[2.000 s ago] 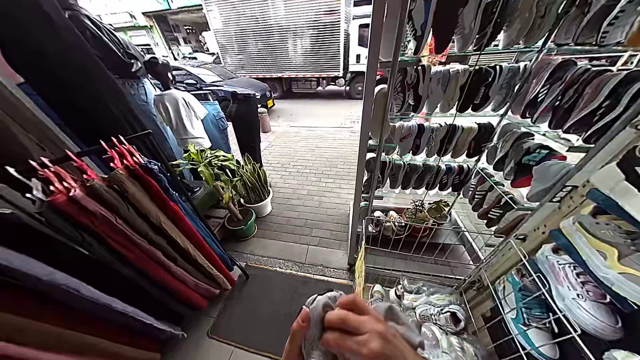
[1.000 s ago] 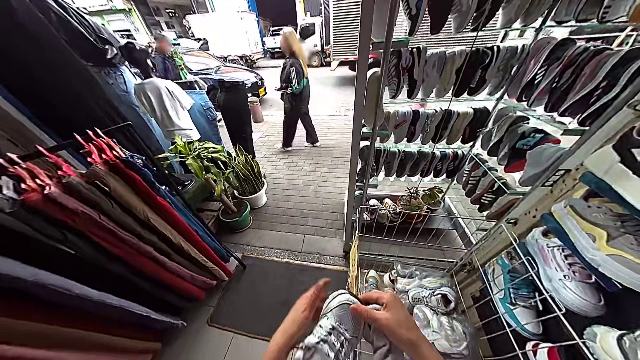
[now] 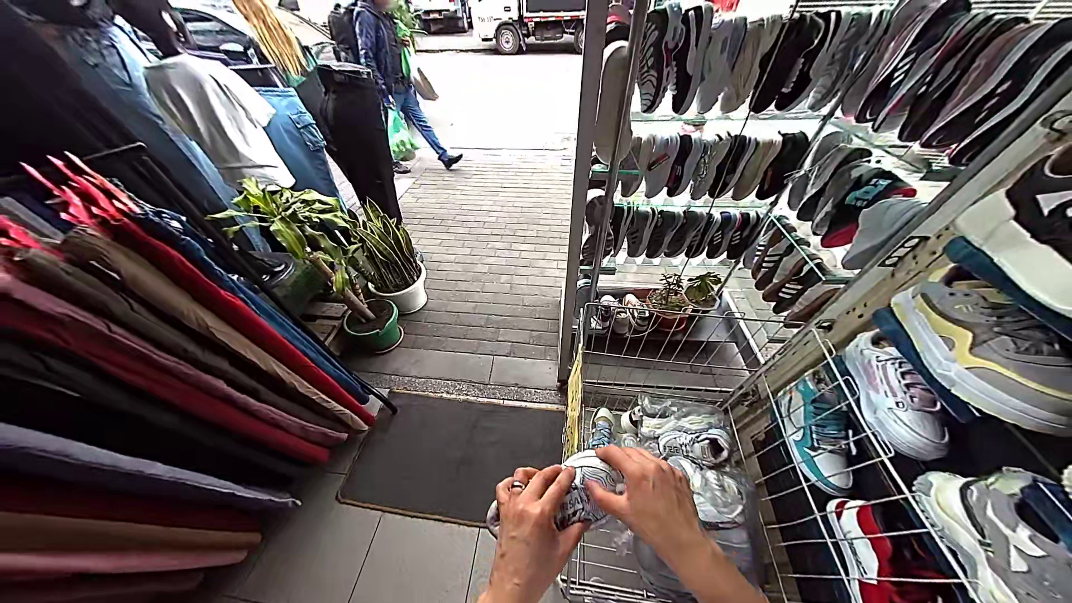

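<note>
Low in the middle of the head view, my left hand [image 3: 536, 523] grips a grey and white patterned shoe [image 3: 582, 490] from its left side; a ring shows on one finger. My right hand [image 3: 649, 494] rests on the shoe's right side with its fingers curled over it. The palms hide part of the shoe. Just right of and beneath my hands is a wire basket [image 3: 670, 322] holding several shoes, some in clear plastic bags [image 3: 724, 502].
Shoe racks [image 3: 712, 159] rise ahead on the right, with sneakers [image 3: 896, 394] on the near right. Trousers [image 3: 167, 335] hang at the left. A dark doormat [image 3: 456, 456] lies on the tiles, potted plants [image 3: 373, 327] beyond. A person [image 3: 385, 75] walks outside.
The shoe has turned in my hands, which now cover more of it. A different passer-by is outside, and the one with long hair has moved left.
</note>
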